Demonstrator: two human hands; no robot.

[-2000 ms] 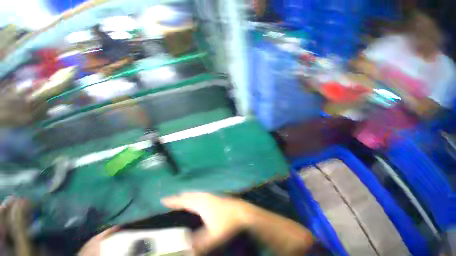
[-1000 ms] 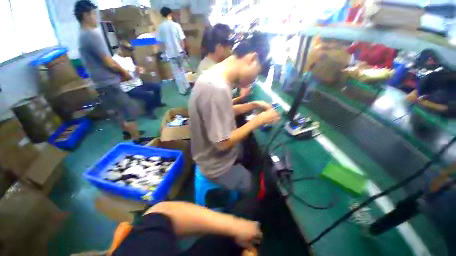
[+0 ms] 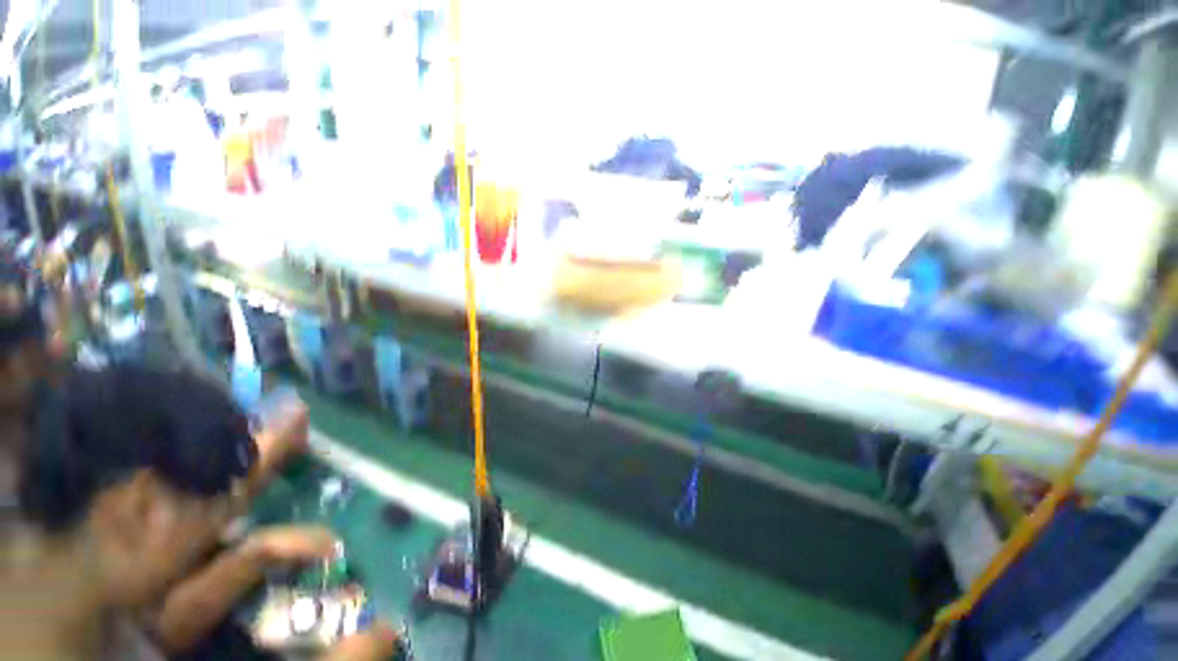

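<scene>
Neither of my hands is in view. The green screw tray (image 3: 646,635) is cut off by the bottom edge, on the green bench top (image 3: 553,617). A black electric screwdriver (image 3: 488,549) hangs upright from an orange cord (image 3: 469,271), left of the tray. A small blurred unit with exposed parts (image 3: 450,579) lies beside the screwdriver's lower end. The picture is blurred, so fine details cannot be told.
A person (image 3: 142,504) sits close at the left, hands at a pale unit (image 3: 310,617). Beyond the bench's white strip (image 3: 588,575) runs a dark green conveyor (image 3: 762,517). An overhead shelf holds a blue bin (image 3: 995,355). Another orange cord (image 3: 1033,523) hangs right.
The view has swung right and up from the floor, crates and neighbour. A forearm and hand at the bottom a second ago are gone. The hands holding a white housing two seconds ago are also gone.
</scene>
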